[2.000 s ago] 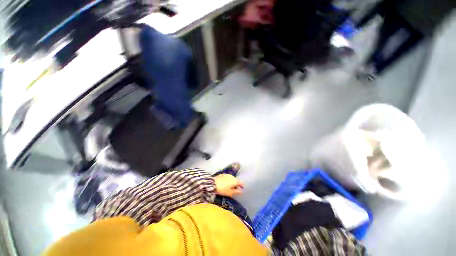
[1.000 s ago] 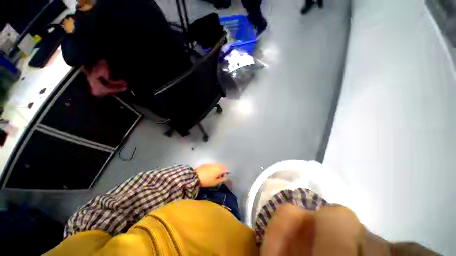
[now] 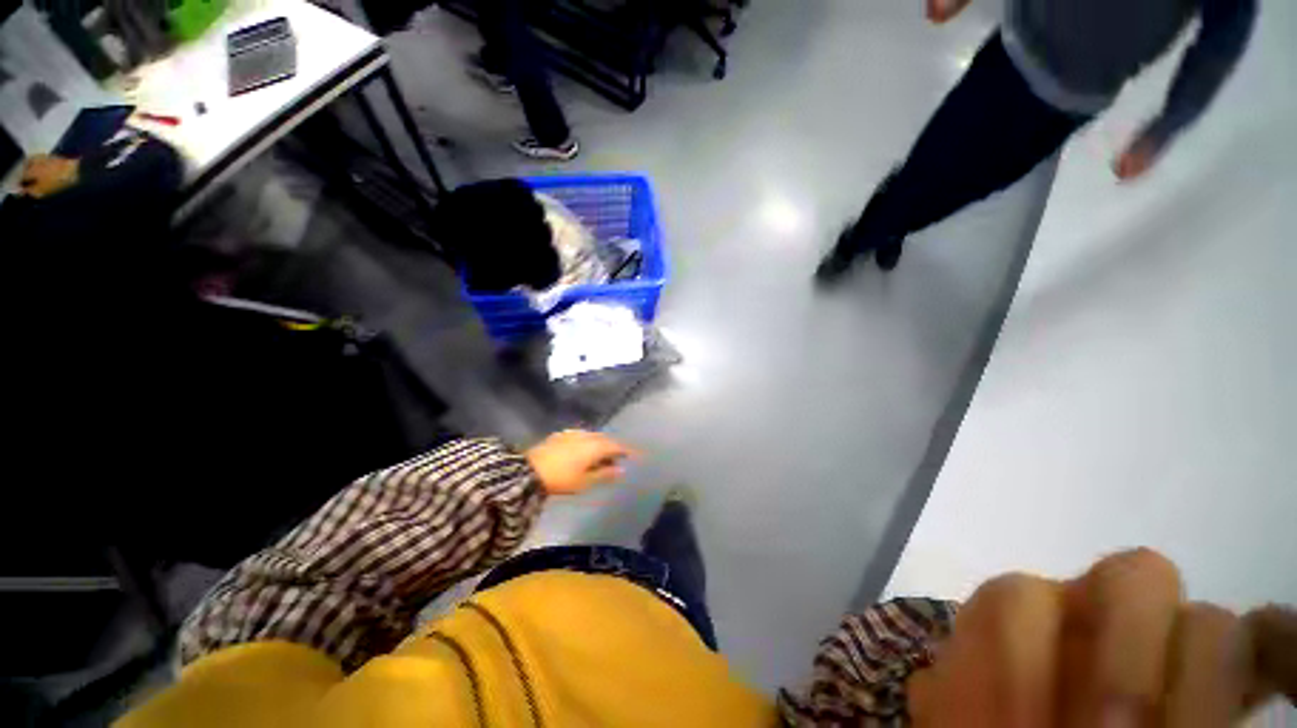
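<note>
My left hand (image 3: 576, 462) hangs in front of my yellow top, loosely extended, with nothing seen in it. My right hand (image 3: 1095, 647) is large, blurred and close to the camera at the lower right, its fingers curled; whether it holds anything is not clear. Ahead on the floor stands a blue slatted crate (image 3: 643, 242) with dark cloth (image 3: 498, 239) and pale material inside. A white sheet-like item (image 3: 595, 341) lies at its near side. Neither hand touches the crate.
A person in dark trousers (image 3: 967, 150) stands ahead on the right, near the white wall (image 3: 1138, 370). Another person's legs (image 3: 538, 107) show beyond the crate. A white table (image 3: 320, 64) and a person in black are on the left.
The view has moved forward along the floor; the white bin is out of view and the blue crate is nearer. The person at right has come into view. My right hand remains raised near the camera.
</note>
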